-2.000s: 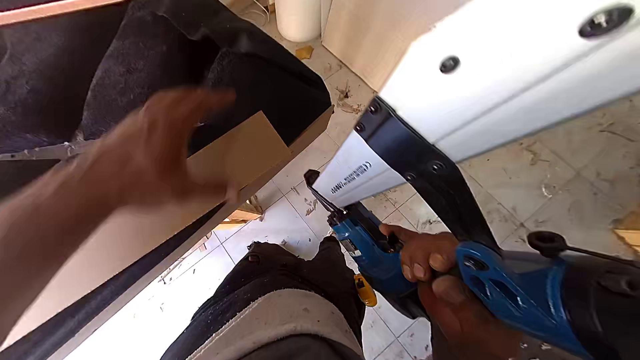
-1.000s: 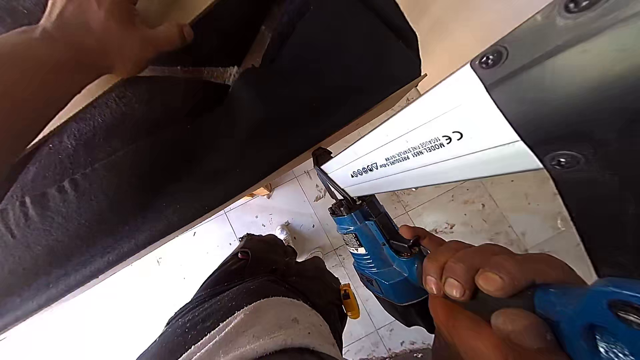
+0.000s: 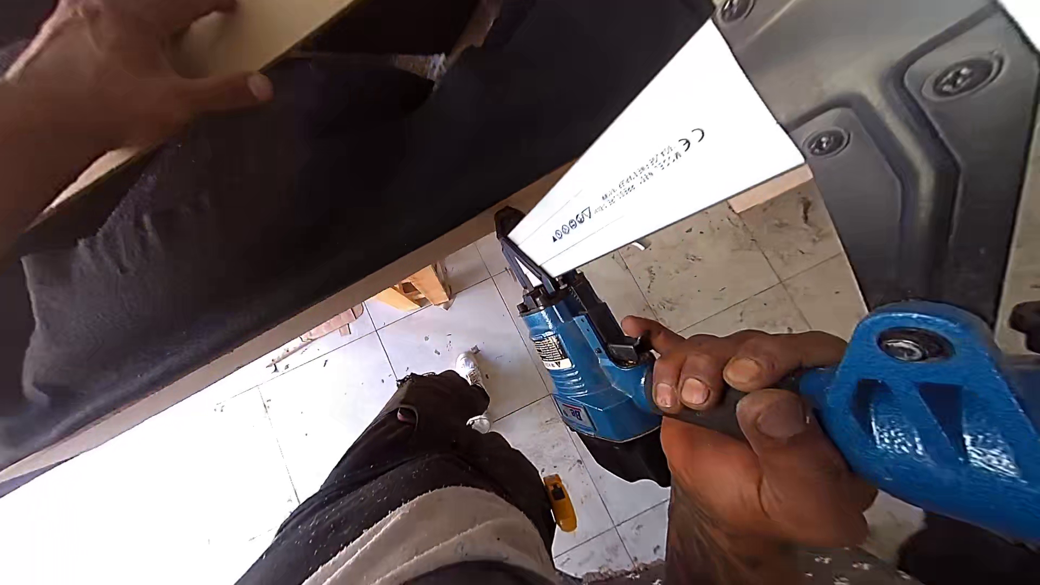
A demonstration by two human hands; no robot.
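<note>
My right hand (image 3: 756,422) is closed around the grip of a blue pneumatic stapler (image 3: 597,366). The stapler's long white magazine (image 3: 650,171) bears printing, and a grey metal bracket (image 3: 861,138) is bolted to it. Its black nose lies close to the wooden edge of a piece covered in black fabric (image 3: 244,211); whether they touch is unclear. At the upper left my left hand (image 3: 138,73) rests on the black fabric and a pale wooden board (image 3: 252,36), thumb extended. How firmly it grips there is hidden.
The black-covered piece runs diagonally across the upper left. Below it, a wooden block (image 3: 414,286) lies on the tiled floor (image 3: 317,406). A yellow tool (image 3: 560,504) shows beside my dark trouser leg (image 3: 431,471). Debris is scattered over the tiles.
My left hand, in the air over the piece two seconds ago, has come to the board and fabric at the upper left. My right hand still holds the stapler. The view has shifted.
</note>
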